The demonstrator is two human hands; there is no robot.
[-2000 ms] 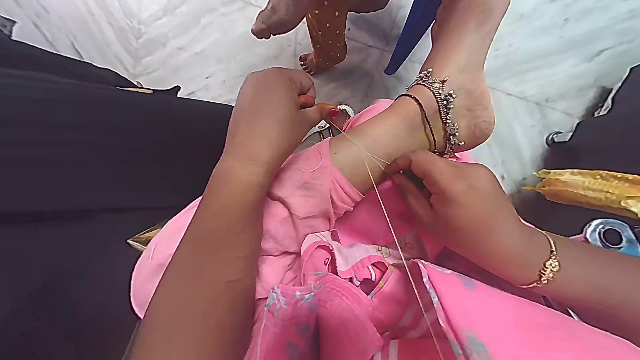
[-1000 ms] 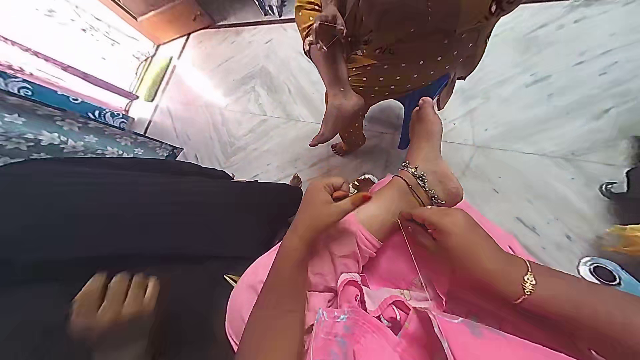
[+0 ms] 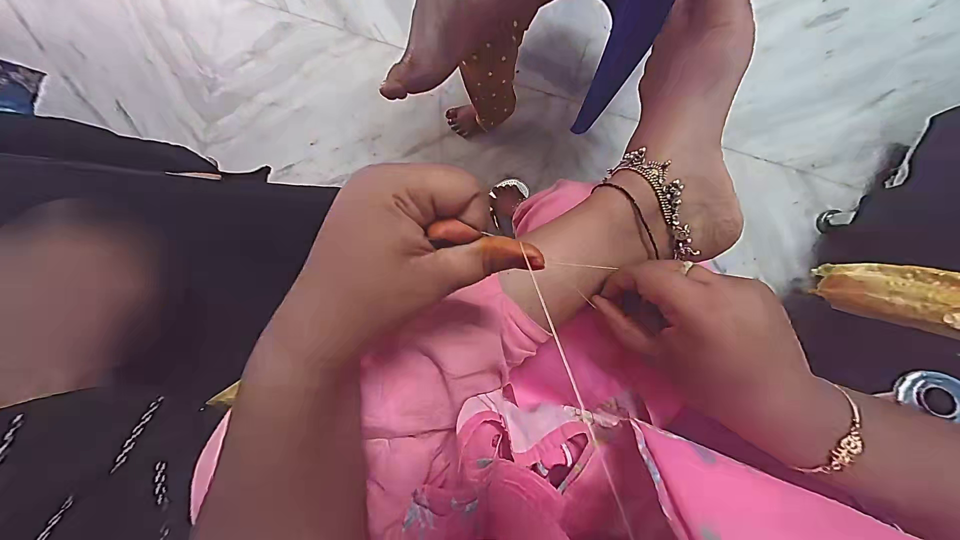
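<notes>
A pale thread (image 3: 559, 341) runs over the stained thumb of my left hand (image 3: 420, 232) and trails down across pink cloth (image 3: 435, 382). My left hand is closed on the thread, thumb against bent fingers. To its right, my right hand (image 3: 697, 322) pinches the thread between thumb and fingertips. A short stretch of thread spans the two hands above a bare lower leg. On that ankle sit a silver anklet with small beads (image 3: 664, 191) and a dark cord (image 3: 637, 210). A gold-coloured bracelet (image 3: 847, 446) is around my right wrist.
Another person's foot (image 3: 431, 56) and dotted garment (image 3: 491, 79) are beyond, by a blue chair leg (image 3: 619, 64). Dark cloth (image 3: 285, 217) lies at left, with a blurred limb (image 3: 75, 300) over it. A yellow item (image 3: 892, 296) and a spool-like ring (image 3: 930, 394) lie at right.
The view has dipped back down toward my hands since a second ago. At the left, the blurred limb is larger and nearer than the other hand seen there a second ago.
</notes>
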